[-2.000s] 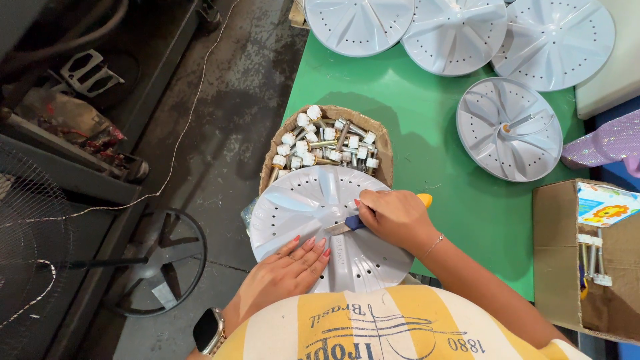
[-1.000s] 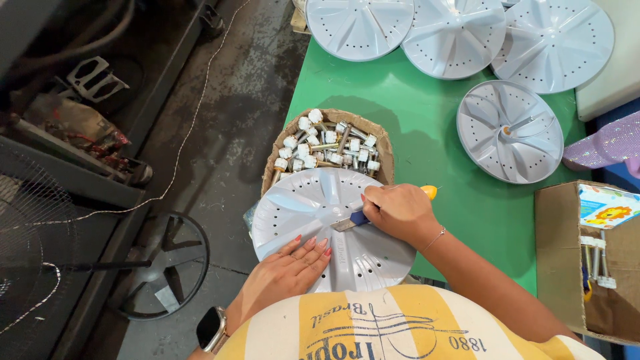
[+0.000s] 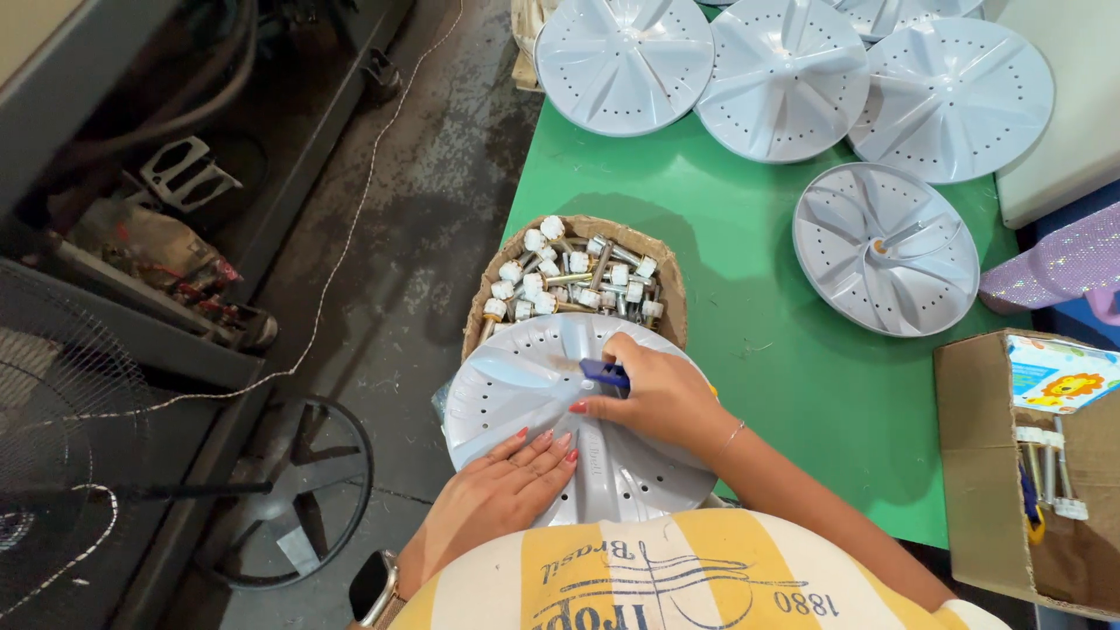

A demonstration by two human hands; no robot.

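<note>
A pale grey plastic washing machine pulsator disc (image 3: pixel 507 394), ribbed and pierced with small holes, lies in front of my body. My left hand (image 3: pixel 525 477) rests on its lower left part with fingers spread flat. My right hand (image 3: pixel 661 394) grips a blue and yellow utility knife (image 3: pixel 605 374); its blurred blade lies over the disc near the centre. Just beyond the disc, partly under its edge, is a cardboard box (image 3: pixel 675 289) full of metal shafts with white toothed ends (image 3: pixel 577 262).
Several similar discs (image 3: pixel 626 66) lie at the table's far end, and one with a central shaft (image 3: pixel 884 249) at the right. An open cardboard box (image 3: pixel 980 472) holds more shafts. Left of the green table (image 3: pixel 752 350) are a floor cable (image 3: pixel 328 297) and a fan (image 3: pixel 70 437).
My right hand has shifted with the knife, whose blade now sits farther up the disc, by its centre. My left hand stays on the disc.
</note>
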